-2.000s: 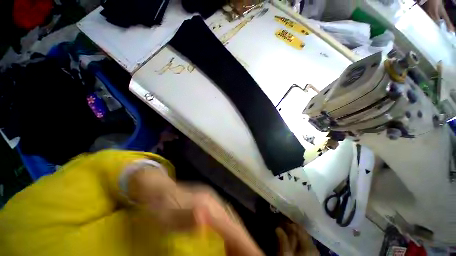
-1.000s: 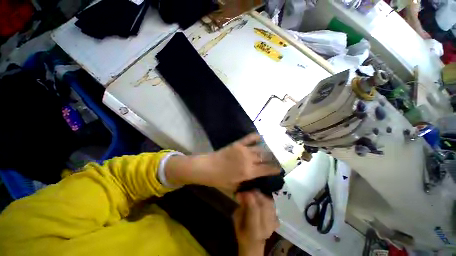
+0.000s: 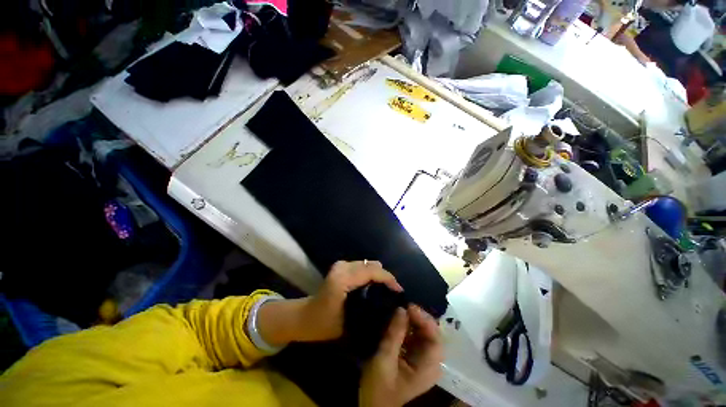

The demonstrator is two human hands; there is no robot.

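Observation:
Long black fabric strips point(image 3: 342, 203) lie on the white table point(image 3: 239, 226), fanned apart at their far end, left of the needle area. My left hand point(image 3: 338, 298) grips the end of a black garment piece point(image 3: 368, 318) at the table's front edge. My right hand point(image 3: 406, 358) pinches the same dark cloth from the near side, fingertips close to my left hand's. The cloth is bunched, so its lower part and how it joins the strips cannot be told.
The sewing machine head point(image 3: 493, 187) stands right of the strips. Black-handled scissors point(image 3: 509, 350) lie on white material. Yellow stickers point(image 3: 410, 109) are at the back. Stacked black pieces point(image 3: 179, 70) lie at the far left. A blue basket point(image 3: 171, 230) with dark cloth is at left.
Both hands have come to the table edge and now hold black cloth, drawn slightly back from the strips. The strips changed from one band to two fanned layers. The camera view has shifted.

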